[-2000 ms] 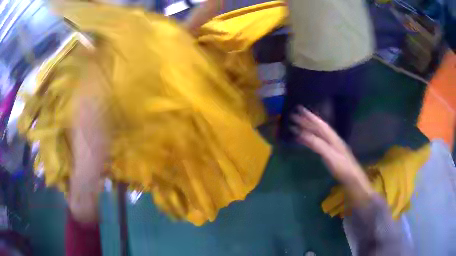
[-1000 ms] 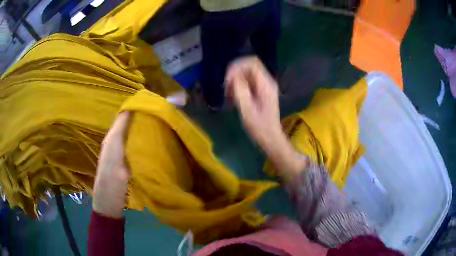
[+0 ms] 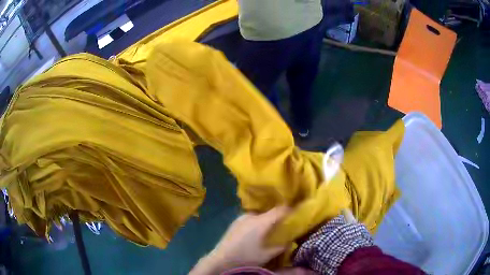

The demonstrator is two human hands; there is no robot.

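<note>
A long yellow garment (image 3: 215, 102) stretches from beside the pile, across the middle, to my hands at the lower centre. My left hand (image 3: 252, 236) grips its near end. My right hand is hidden under the yellow cloth; only its checked oversleeve (image 3: 336, 244) and maroon sleeve show. A small white tag (image 3: 332, 161) is on the cloth above that cuff. A thick pile of yellow garments (image 3: 96, 139) hangs over a dark pole (image 3: 80, 247) at the left. Another yellow garment (image 3: 373, 172) hangs over the bin's left edge.
A large whitish plastic bin (image 3: 446, 188) stands on the green floor at the right. An orange chair (image 3: 422, 70) is behind it. A person in a pale top (image 3: 280, 19) and dark trousers stands at the top centre. Cardboard boxes (image 3: 379, 24) are at the back.
The garment piece has moved from the left toward the right and is stretched out. My left hand has moved down and right from the pile. My right hand has dropped into the cloth.
</note>
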